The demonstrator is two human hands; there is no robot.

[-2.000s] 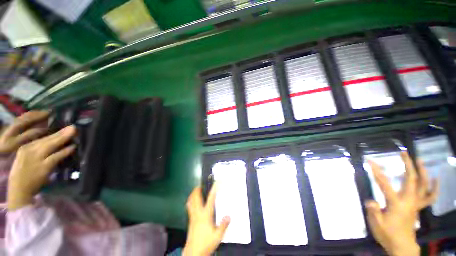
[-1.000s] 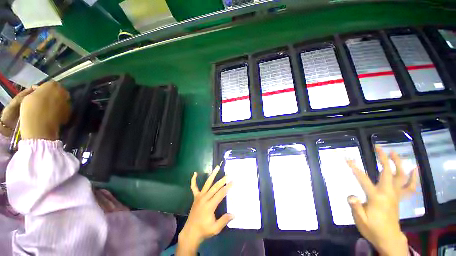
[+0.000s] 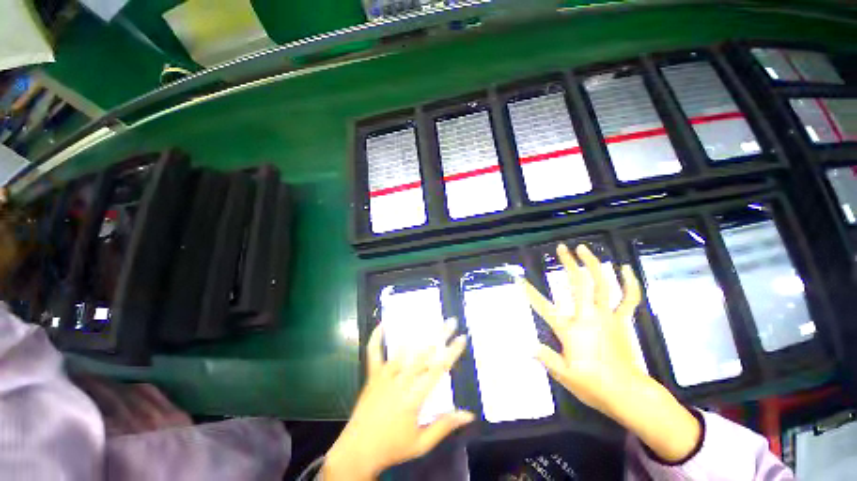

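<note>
A black phone tray (image 3: 365,324) with five pockets lies nearest, a phone in each. The second phone (image 3: 507,352) glows plain white. My left hand (image 3: 402,395) is over the leftmost lit phone (image 3: 413,310), fingers apart, holding nothing. My right hand (image 3: 597,343) is spread over the third phone (image 3: 561,287) and covers much of it. Whether the fingertips touch the screens I cannot tell. The fourth phone (image 3: 693,324) and the fifth phone (image 3: 772,287) show pale screens with reflections.
A far tray (image 3: 432,235) holds phones with text and a red line. More phones (image 3: 822,120) are at the right edge. Stacked black trays (image 3: 211,254) stand left, beside another person's lilac sleeve (image 3: 47,404). A red frame (image 3: 772,423) is lower right. A metal rail (image 3: 310,61) runs behind.
My right hand has moved left from the fourth phone to the third. My left hand has moved over the first phone's screen. The neighbour's hand has mostly left the stacked trays.
</note>
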